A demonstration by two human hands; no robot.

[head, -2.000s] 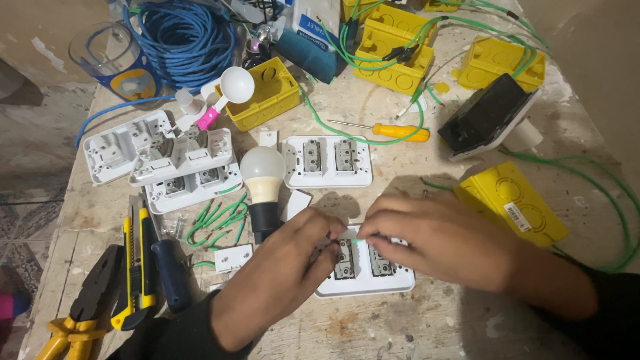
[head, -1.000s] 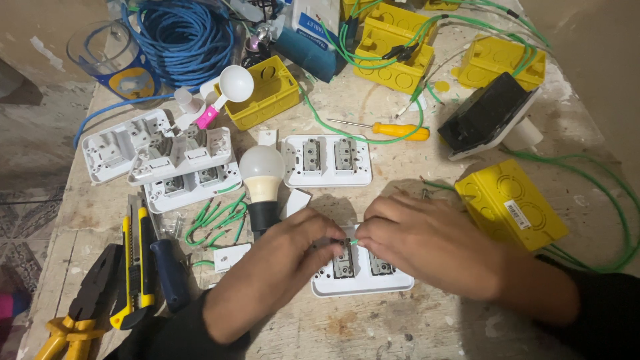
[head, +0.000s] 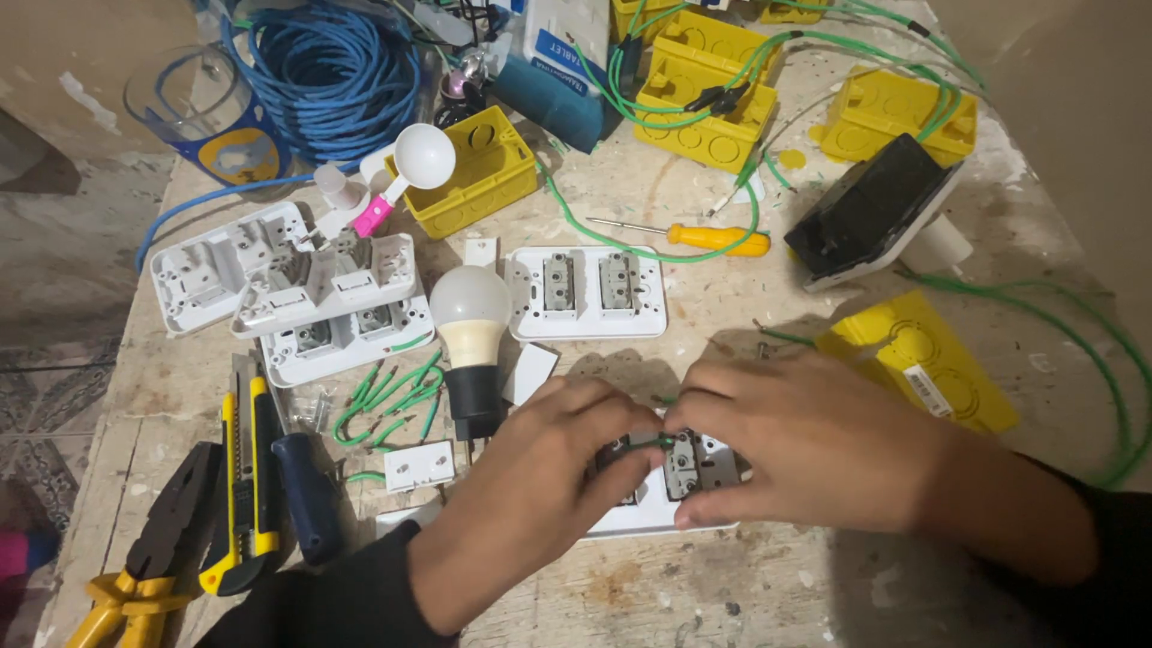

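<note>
Both hands are over a white double switch plate (head: 711, 459) that lies with its back up near the front of the table. A short green wire (head: 650, 443) lies across its grey modules, pinched between the thumb and fingers of my left hand (head: 558, 477). My right hand (head: 792, 441) grips the plate's right part, its thumb at the near edge and its fingertips by the wire's right end. Behind them sits a similar plate (head: 587, 326). To the left, an LED bulb (head: 470, 315) stands in a black socket, with cut green wires (head: 387, 405) beside it.
Pliers (head: 171, 531), a utility knife (head: 241, 486) and a blue-handled screwdriver (head: 306, 495) lie at left. More plates (head: 333, 279) are stacked behind them. A yellow screwdriver (head: 711, 238), yellow electrical boxes (head: 918, 360), a black-and-white device (head: 873, 211) and a blue cable coil (head: 333, 72) lie farther back.
My hands have shifted slightly right over the plate. The left module, bare between my hands before, is now mostly covered by my left hand, and the green wire shows farther right.
</note>
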